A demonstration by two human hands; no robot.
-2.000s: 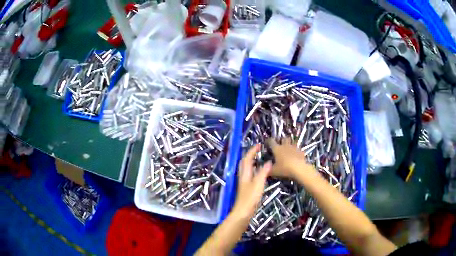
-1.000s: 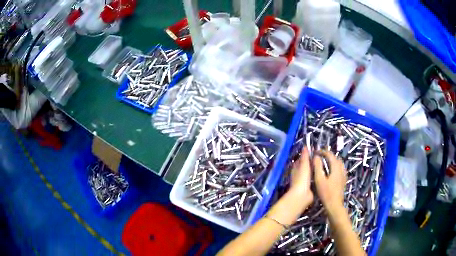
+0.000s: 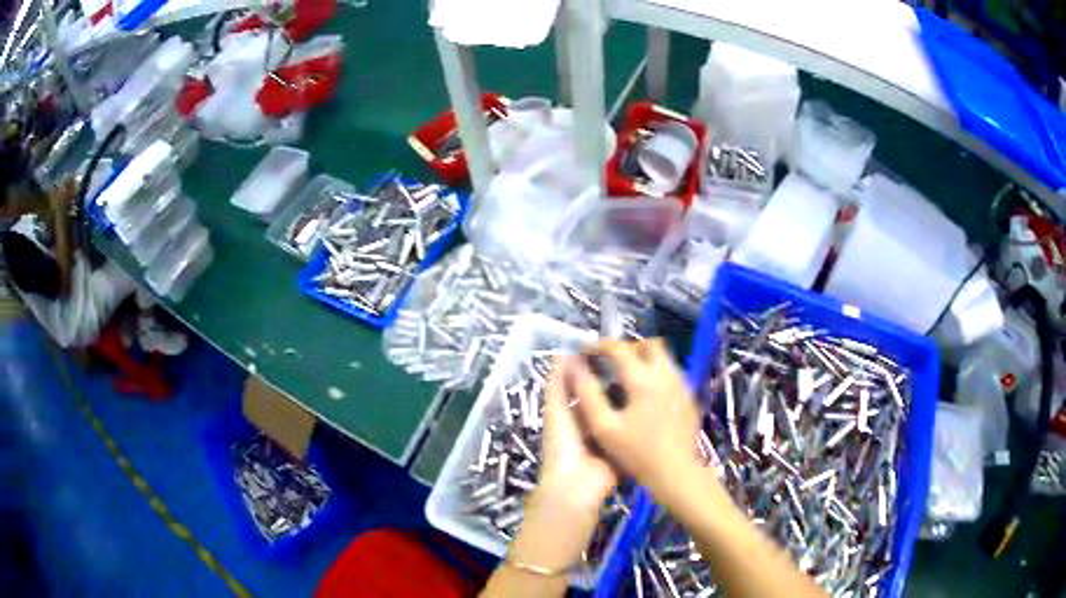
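Note:
My left hand [image 3: 572, 440] and my right hand [image 3: 646, 409] are pressed together above the white tray [image 3: 454, 485]. Dark ends of motors [image 3: 609, 379] show between the fingers of my right hand, and a blurred silver piece stands up above the fingertips. My left palm is mostly hidden, but it cups the same motors. The tray holds a heap of silver motors [image 3: 503, 467]. The large blue bin [image 3: 926, 432], full of motors, stands against the tray's right side.
A small blue bin [image 3: 313, 284] of motors and a clear bag [image 3: 438, 321] of silver parts lie behind and left. Red parts bins [image 3: 696, 129], clear boxes [image 3: 789, 228] and white shelf posts [image 3: 585, 105] stand farther back. A red stool [image 3: 392, 570] is below the bench edge.
Both hands have moved left, out of the blue bin and over the white tray, with motors between them. The view has shifted, and more of the shelf shows.

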